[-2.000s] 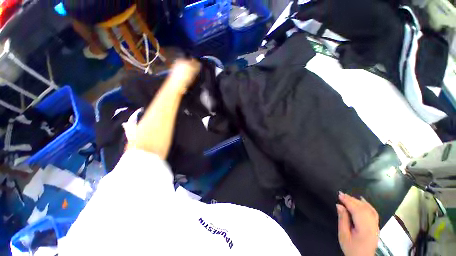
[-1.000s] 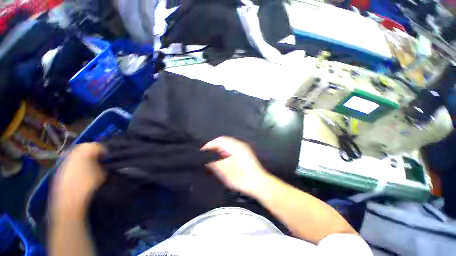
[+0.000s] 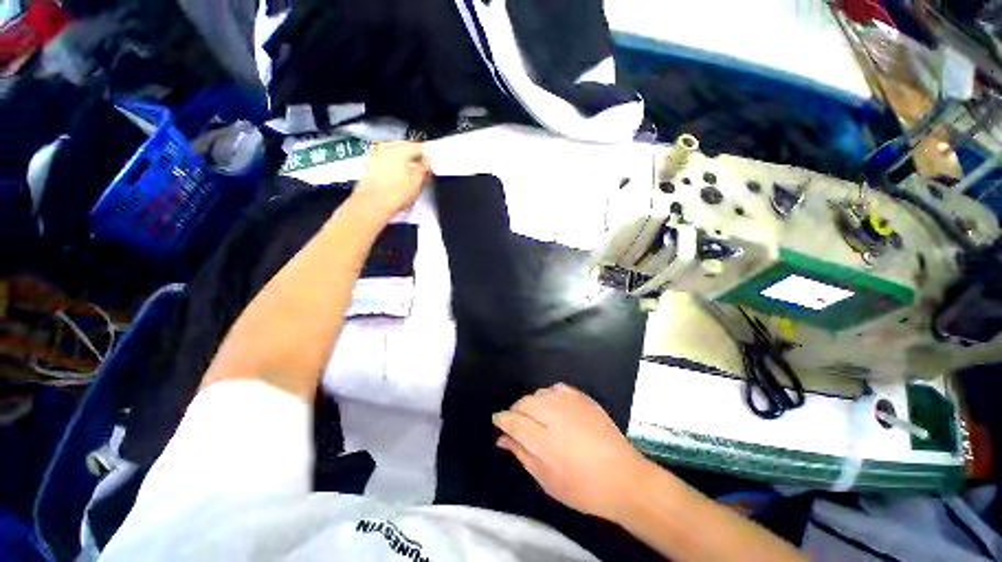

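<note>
A black panel [image 3: 527, 318] lies on the table and runs right to under the head of the sewing machine [image 3: 758, 242]. A white panel [image 3: 396, 357] with a small black and white piece on it lies along its left side. My left hand [image 3: 396, 176] is at the far top end of the white cloth, fingers closed on its edge. My right hand [image 3: 555, 439] rests on the near part of the black panel, fingers bent; whether it grips cloth I cannot tell. The needle area is hidden by glare and the machine head.
Black-handled scissors [image 3: 769, 379] lie on the bed right of the needle. A white tape roll [image 3: 886, 414] is at the table's right end. Black and white garments [image 3: 440, 66] lie at the back. A blue crate [image 3: 148, 181] stands at the left.
The black cloth has been opened out, showing the white panel. My left hand has moved forward and right to its far end. My right hand has moved slightly nearer to me.
</note>
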